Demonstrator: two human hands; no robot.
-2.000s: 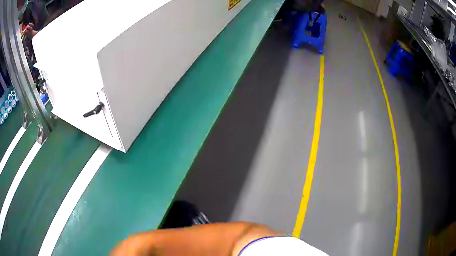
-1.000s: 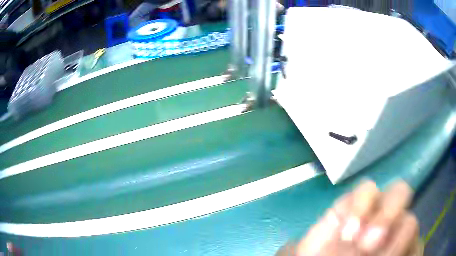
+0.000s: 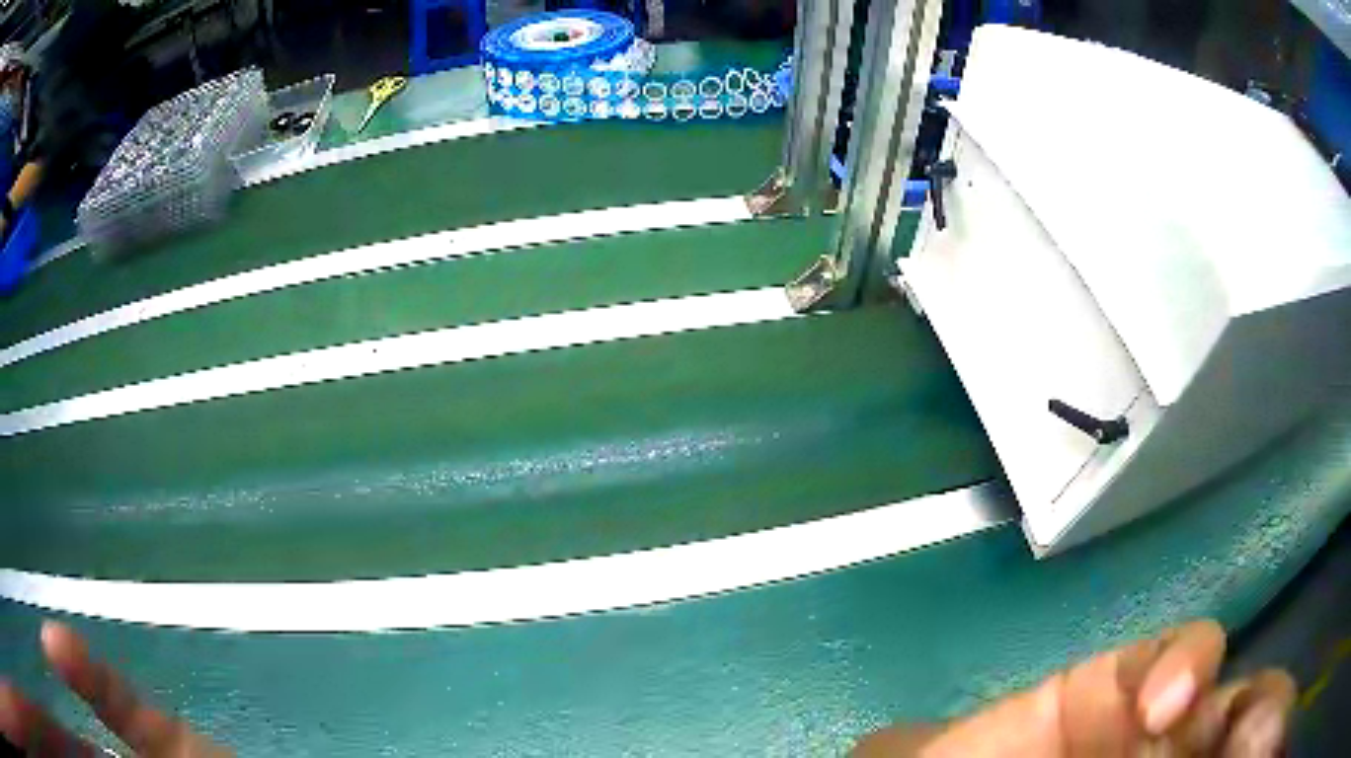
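Note:
My left hand point(image 3: 111, 711) is at the bottom left edge, partly cut off, fingers apart and empty, over the glossy green worktop point(image 3: 593, 689). My right hand point(image 3: 1111, 696) is at the bottom right over the worktop, fingers curled together; whether it holds something small cannot be told. The green conveyor belt point(image 3: 563, 504) lies beyond, between white guide rails point(image 3: 445, 589). The white machine housing point(image 3: 1156, 252) stands over the belt at the right, with black clamp handles point(image 3: 1089, 421). Neither hand touches the housing.
Metal posts point(image 3: 877, 156) stand on the rails left of the housing. On the far side are a blue component reel point(image 3: 556, 59) with a patterned strip, yellow scissors point(image 3: 382, 99), a clear tray point(image 3: 285, 122) with dark items and stacked blister trays point(image 3: 175, 163). A person's hand shows far left.
The view has swung left from the aisle and floor to the belt. My left hand has come into view at the bottom left. My right hand now shows lower and further right than a second ago.

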